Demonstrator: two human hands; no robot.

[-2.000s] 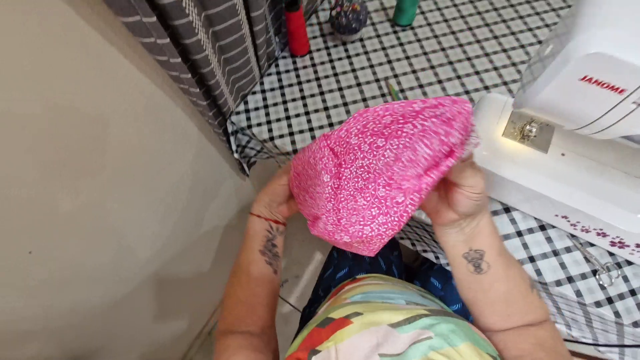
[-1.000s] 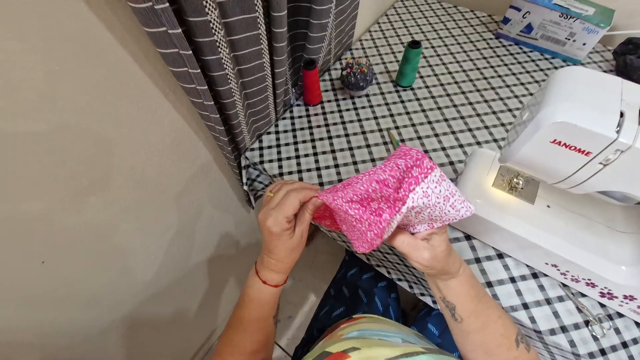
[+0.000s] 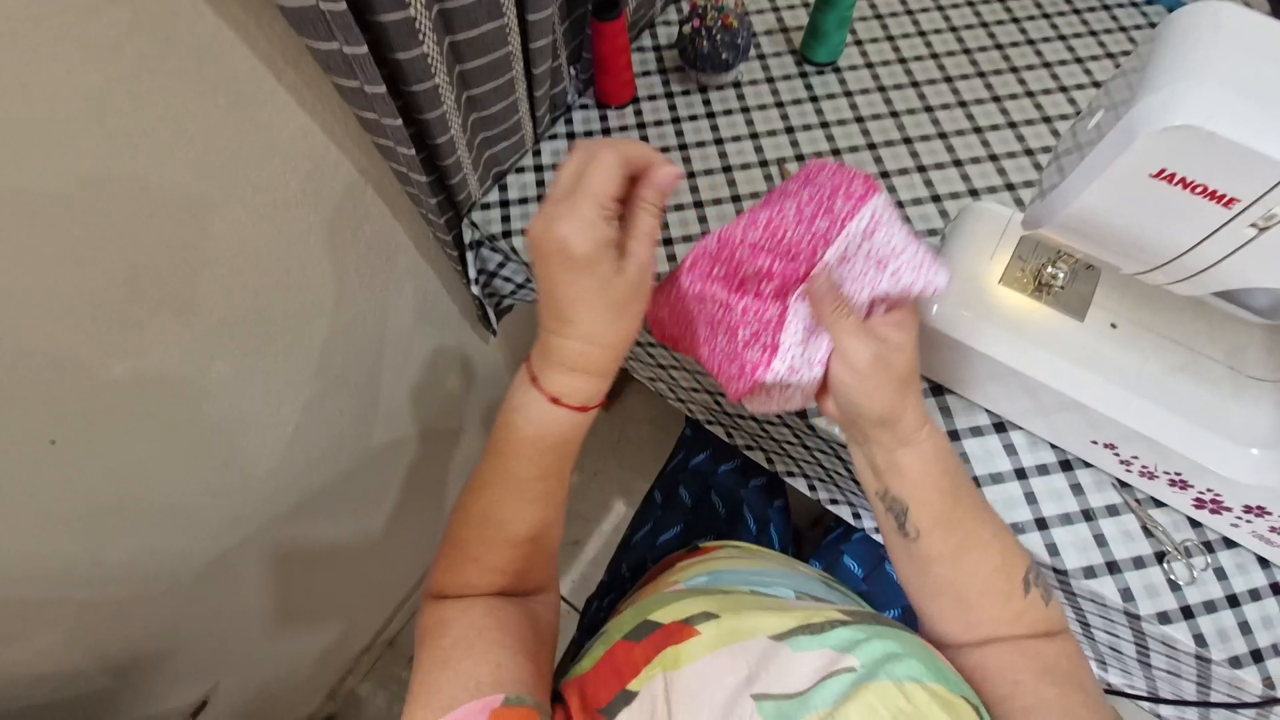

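A piece of pink patterned fabric with a paler side hangs folded over the table's front edge. My right hand grips its lower right part, the thumb lying on the pale side. My left hand is raised to the left of the cloth, apart from it, with its fingers curled; whether something small is between the fingertips cannot be told. A white Janome sewing machine stands to the right of the fabric, its lamp lit over the metal needle plate.
On the checked tablecloth stand a red thread cone, a pincushion with pins and a green thread cone. Small scissors lie in front of the machine. A grey striped curtain and a wall are at left.
My left hand has let go of the fabric's left end and moved up. The right hand still holds the fabric, which shows its paler side that was out of sight two seconds ago.
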